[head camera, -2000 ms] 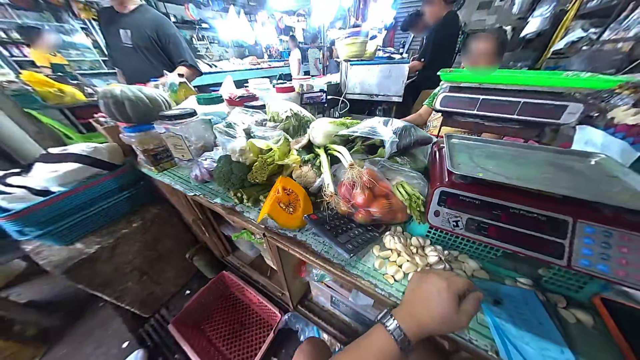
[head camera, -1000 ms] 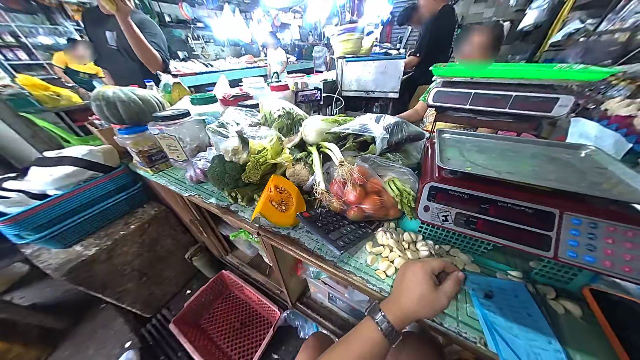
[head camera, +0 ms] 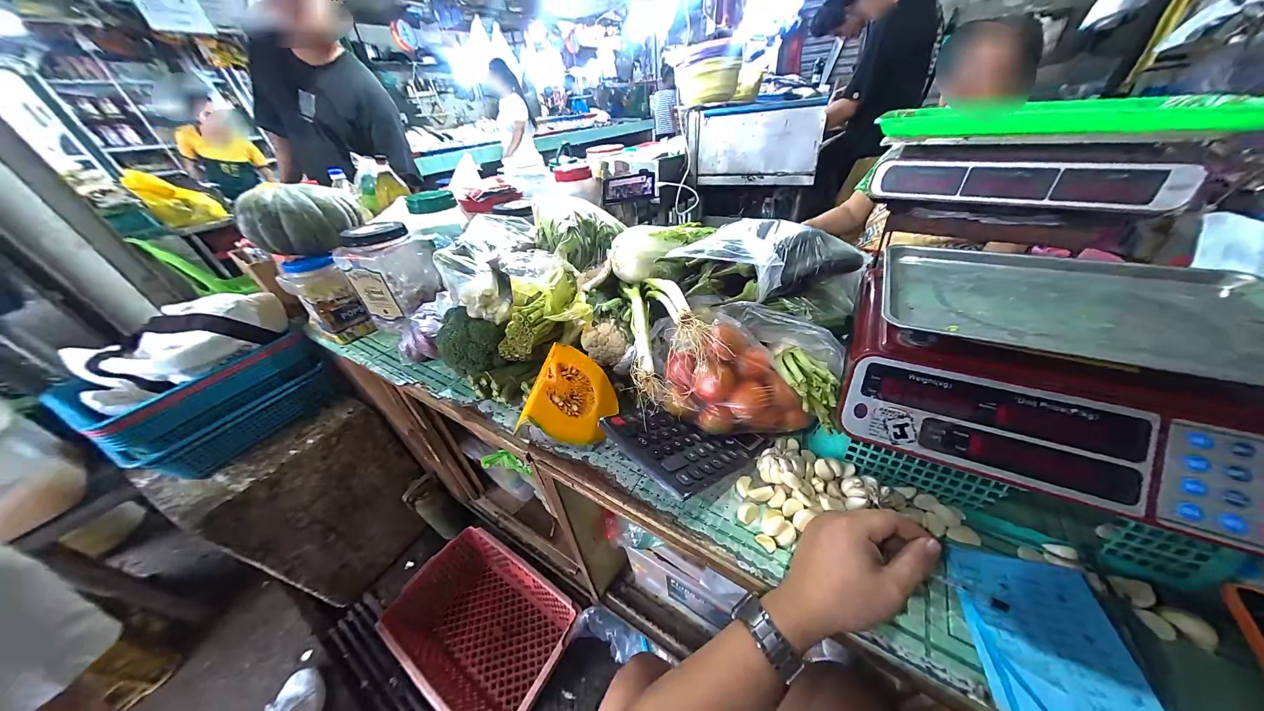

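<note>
My left hand (head camera: 864,573), with a metal-band watch on its wrist, rests at the counter's near edge beside peeled garlic cloves (head camera: 790,494). Its fingers are curled, the thumb lies near the index finger, and the palm side is hidden. Just right of it lie blue paper sheets (head camera: 1052,632). A black calculator (head camera: 686,454) is left of the garlic, with a cut squash wedge (head camera: 568,395) beyond its left end. Behind the calculator sits a clear bag of tomatoes (head camera: 736,385). A red digital scale (head camera: 997,434) with a metal tray stands at right. My right hand is out of view.
Broccoli (head camera: 472,341), spring onions and bagged vegetables crowd the counter, with plastic jars (head camera: 387,272) and a whole squash (head camera: 298,219) farther left. Below are a red plastic crate (head camera: 479,622) and stacked blue baskets (head camera: 197,415). A second scale (head camera: 1037,183) stands behind. Several people are beyond the counter.
The person in the dark shirt at the back left has lowered an arm that was raised a second ago. My left hand has stayed beside the garlic.
</note>
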